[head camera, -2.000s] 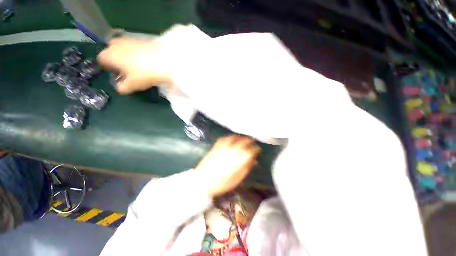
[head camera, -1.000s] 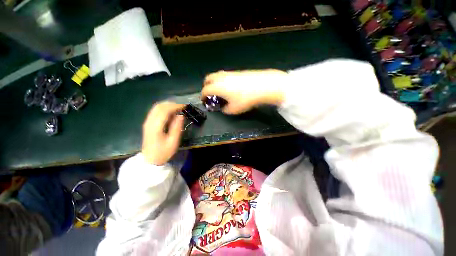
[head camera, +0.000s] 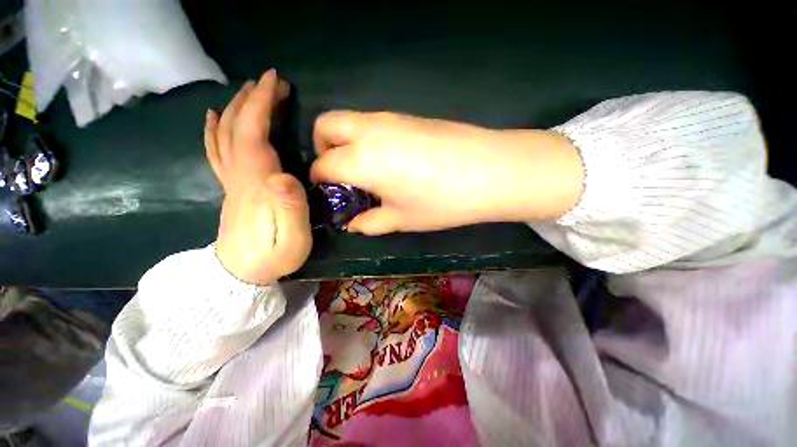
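Observation:
My right hand (head camera: 393, 170) holds a small glossy dark purple unit (head camera: 341, 202) between its fingers, low over the dark green bench (head camera: 437, 87). My left hand (head camera: 258, 192) is just left of the unit, fingers extended upward and somewhat apart, with the base of its thumb close to the unit. No thing shows in the left hand's fingers. A dark shape lies between the two hands; whether it is a black binder clip I cannot tell.
White sheets (head camera: 122, 48) lie at the upper left. A yellow clip (head camera: 27, 96) is beside them, partly cut off. Several glossy units (head camera: 39, 166) lie at the left edge. The bench's near edge runs just below my hands.
The view has moved closer to the hands. My left hand has opened from its curled pose around the black clip. My right hand still holds the glossy unit. The clip tray has left the view.

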